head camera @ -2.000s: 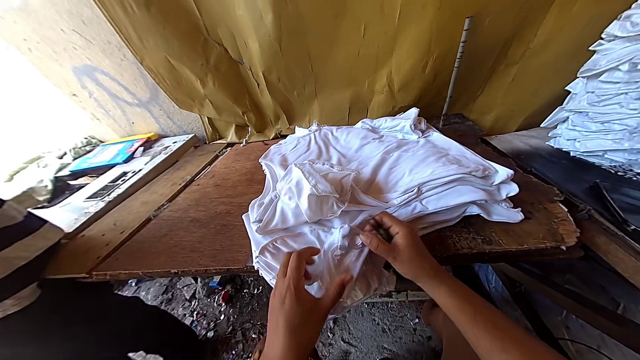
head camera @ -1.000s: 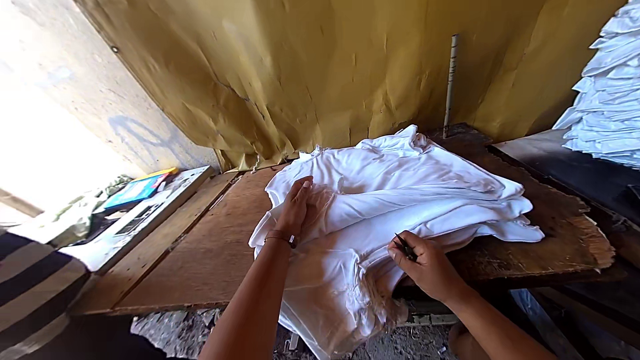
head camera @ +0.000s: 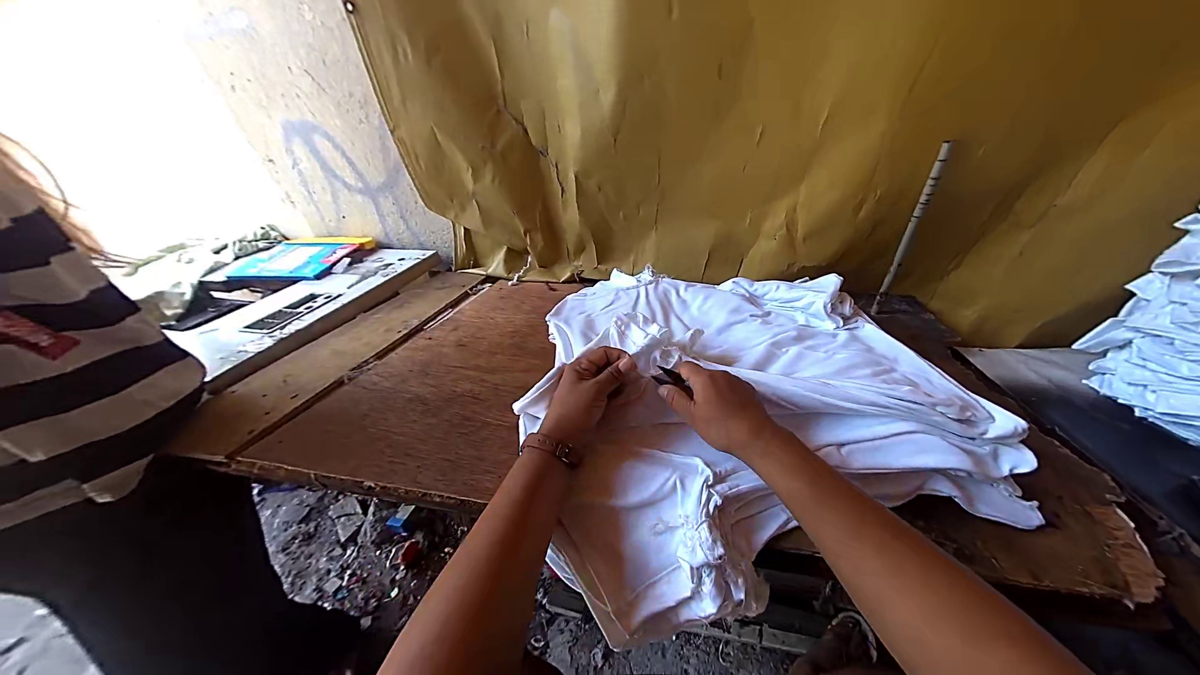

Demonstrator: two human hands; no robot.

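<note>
A loose pile of white garments (head camera: 825,403) lies on the wooden table, its front part hanging over the near edge. My left hand (head camera: 591,384), with a strap on the wrist, pinches a bit of the gathered white cloth near the middle of the pile. Close to its right, my right hand (head camera: 717,403) is closed around a small dark tool (head camera: 671,378), perhaps thread snips, whose tip points at that gathered cloth. Most of the tool is hidden in the palm.
A wooden tabletop (head camera: 422,394) has a ragged right end. At far right rises a stack of folded white garments (head camera: 1158,328). A blue packet (head camera: 291,261) lies on a white panel at left, near a person in a striped top (head camera: 75,356). A thin rod (head camera: 914,225) leans behind.
My left hand has gone from lying flat on the pile to pinching cloth near its middle. My right hand, with the dark tool, has come up close beside it.
</note>
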